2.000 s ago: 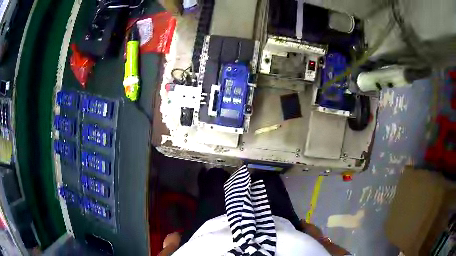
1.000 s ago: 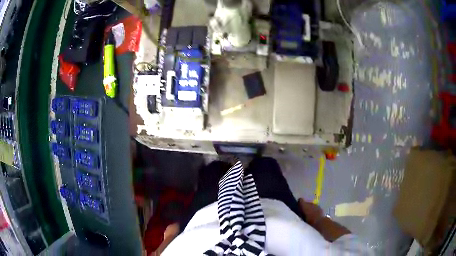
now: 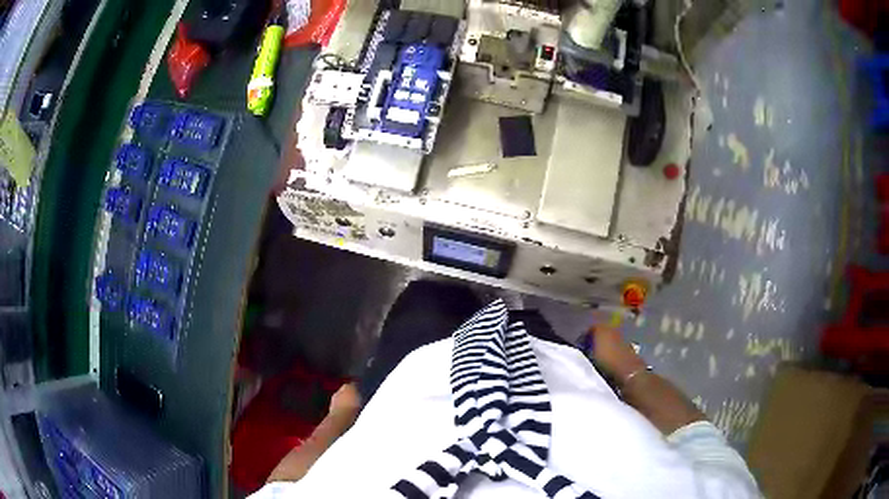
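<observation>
A blue phone unit (image 3: 413, 90) lies in the left fixture (image 3: 368, 137) on the off-white bench machine. The right fixture (image 3: 604, 95) is at the machine's back right, partly covered by a pale cylindrical head (image 3: 593, 23). My right hand (image 3: 611, 349) hangs low beside my right thigh, near the machine's front corner; its fingers are blurred. My left hand (image 3: 342, 403) is low beside my left thigh, mostly hidden. Neither hand touches the machine. The control screen (image 3: 466, 252) on the machine front is lit.
A blister tray (image 3: 189, 255) of blue units lies on the dark bench at left, with a tray stack (image 3: 127, 453) and dark smartphone (image 3: 139, 393) below. A black pad (image 3: 518, 136) and pale stick (image 3: 472, 170) lie on the machine. The emergency stop (image 3: 634, 294) is at its right front corner.
The view has shifted, showing more of the machine front and the tray stack. The pale head has moved from between the stations to over the right fixture. Both hands have stayed low at my sides.
</observation>
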